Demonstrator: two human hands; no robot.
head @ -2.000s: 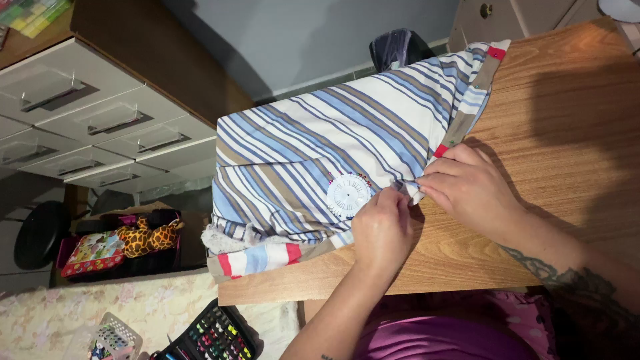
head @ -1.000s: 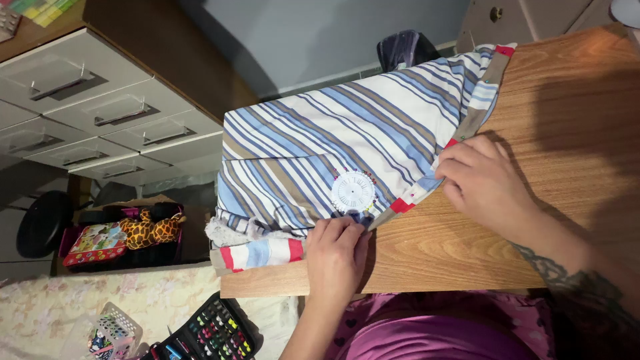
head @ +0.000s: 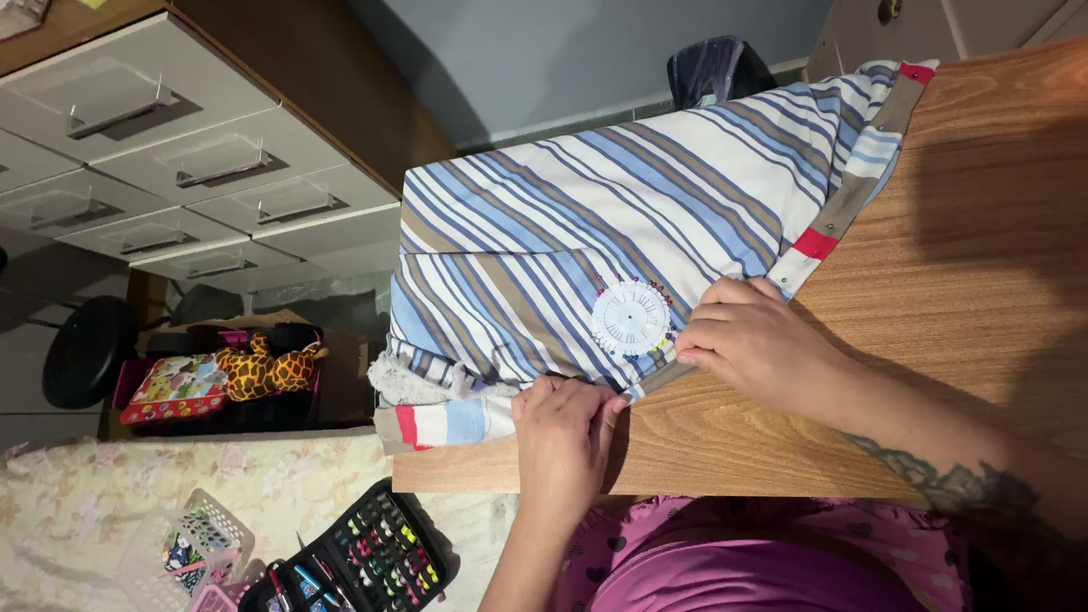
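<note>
A striped fabric piece [head: 595, 204] in blue, white and brown lies over the wooden table. Along its near and right edges runs a folded border strip [head: 837, 217] of brown, red, white and light blue, with pins along its right stretch. My left hand [head: 565, 433] presses on the near edge, its fingers curled over the strip. Farther right, my right hand [head: 752, 340] pinches the border between thumb and fingers. Between and above the hands, a round wheel of ball-head pins [head: 631, 318] rests on the fabric. White lace or frayed trim [head: 416, 378] bunches at the left corner.
The wooden tabletop [head: 977, 340] extends right, its front edge near my body. Below left, an open sewing kit [head: 382, 544] with thread spools and plastic baskets [head: 200, 544] lie on a floral cloth. White drawers [head: 221, 161], a box with a giraffe plush [head: 270, 370] and a dark bin [head: 714, 72] stand beyond.
Two seconds ago both hands were close together at the border. My left hand has since moved left along the near edge; my right hand moved right, then came back left and holds the strip near the pin wheel.
</note>
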